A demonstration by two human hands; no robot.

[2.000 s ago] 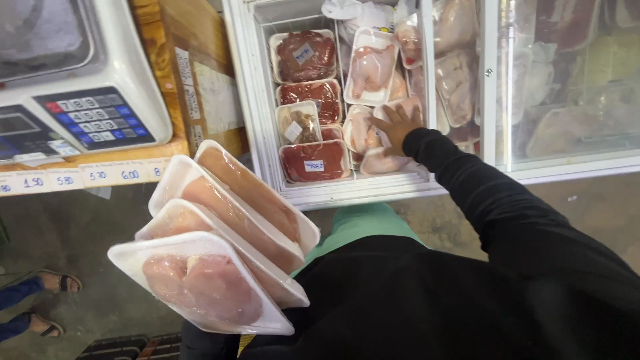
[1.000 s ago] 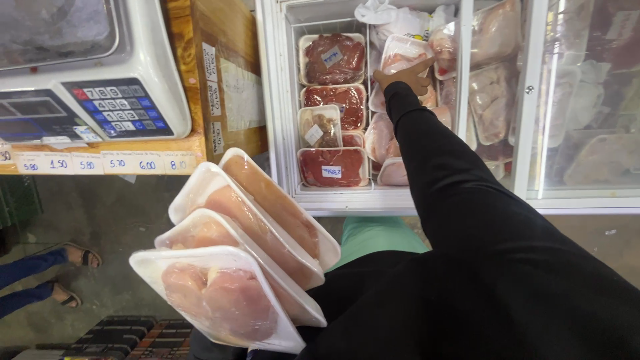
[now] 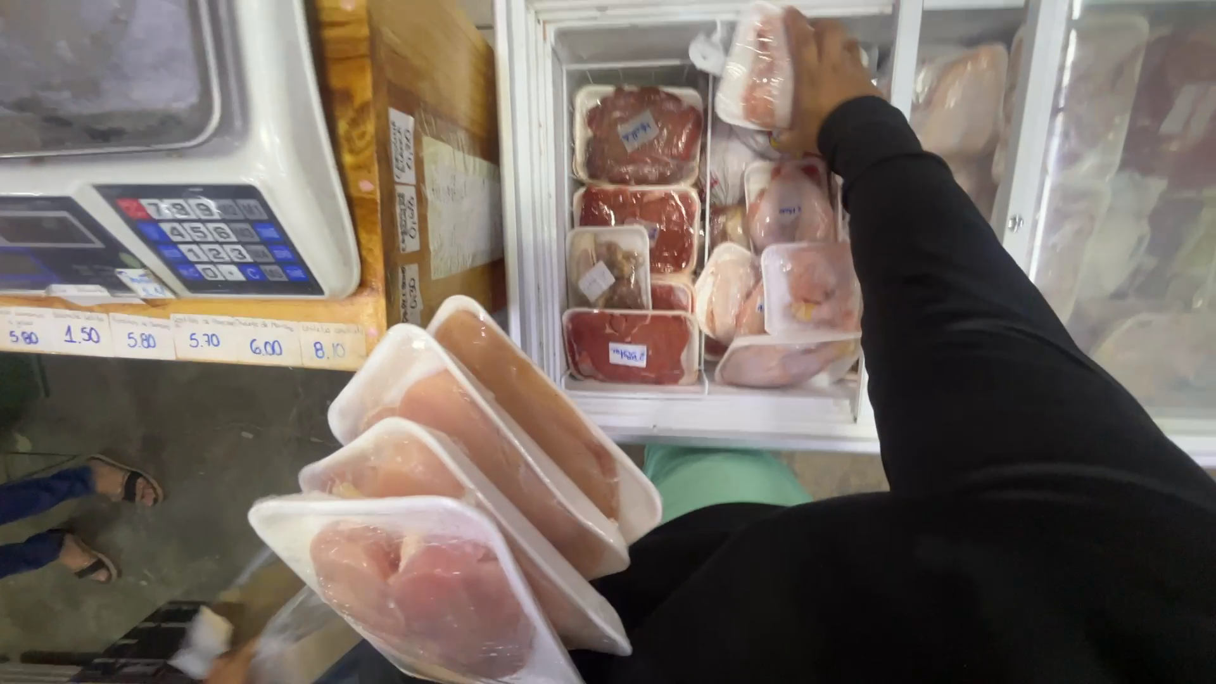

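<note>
My right hand (image 3: 825, 71) grips the edge of a plastic-wrapped foam tray of meat (image 3: 756, 71), tilted up at the back of the open freezer. Below it lie wrapped chicken packs, one a pale tray (image 3: 812, 290) near the front. To their left, behind a wire divider, are trays of red meat (image 3: 641, 133) and a small tray of mixed pieces (image 3: 608, 271). Several fanned foam trays of chicken breast (image 3: 423, 589) lean against my body at lower left. My left hand is not visible; the trays and the frame edge hide what supports them.
A white digital scale (image 3: 161, 152) stands on a wooden shelf (image 3: 370, 323) with handwritten price tags. The chest freezer's white front rim (image 3: 779, 418) and sliding glass lid (image 3: 1140, 237) border the meat. Another person's sandalled feet (image 3: 123, 480) are at left; a hand with clear plastic shows at bottom left.
My right hand has moved from the chicken packs toward the freezer's back and now holds a wrapped tray upright. At bottom left, a hand with clear plastic has appeared.
</note>
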